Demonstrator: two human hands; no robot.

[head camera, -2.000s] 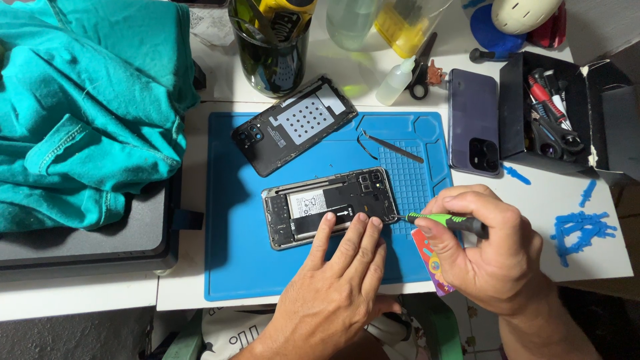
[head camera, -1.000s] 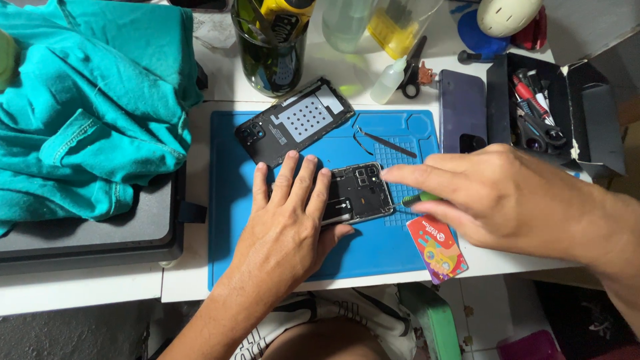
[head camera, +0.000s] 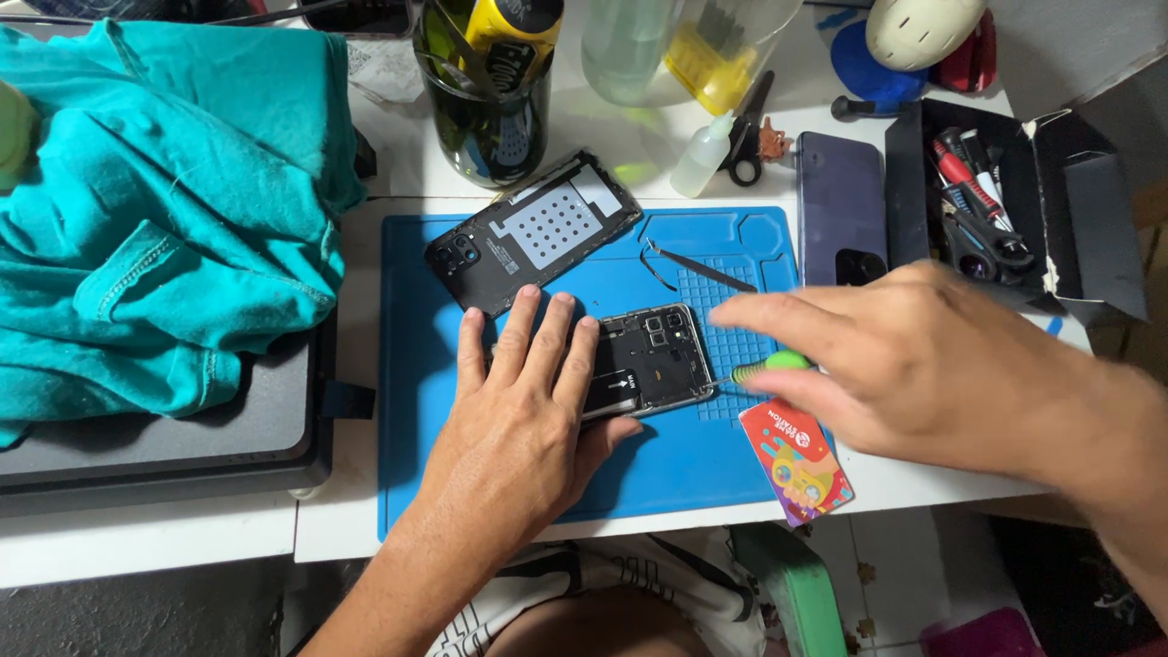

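An opened smartphone [head camera: 652, 365] lies with its inner side up on a blue silicone repair mat [head camera: 429, 365]. My left hand [head camera: 529, 411] is spread over the phone's left part, fingers apart, steadying it against the mat. In my right hand [head camera: 867, 356] is a green-handled screwdriver [head camera: 776, 363]; its thin shaft reaches the phone's right edge near the lower corner. The exact contact of the tip is too small to tell. Above my left hand rests the detached back cover [head camera: 547, 228], inner face up. Black tweezers [head camera: 703, 269] lie on the mat's grid.
A colourful plastic card [head camera: 798, 465] overlaps the mat's lower right edge. A dark phone [head camera: 839, 210] and a black box of tools [head camera: 1004, 265] stand right. Behind are a small dropper bottle [head camera: 703, 160], scissors [head camera: 750, 137] and a glass container [head camera: 484, 119]. Teal cloth [head camera: 182, 210] lies left.
My left hand has moved left across the phone, uncovering more of its right part. The right hand's grip has shifted to the screwdriver's end, and the card is now uncovered.
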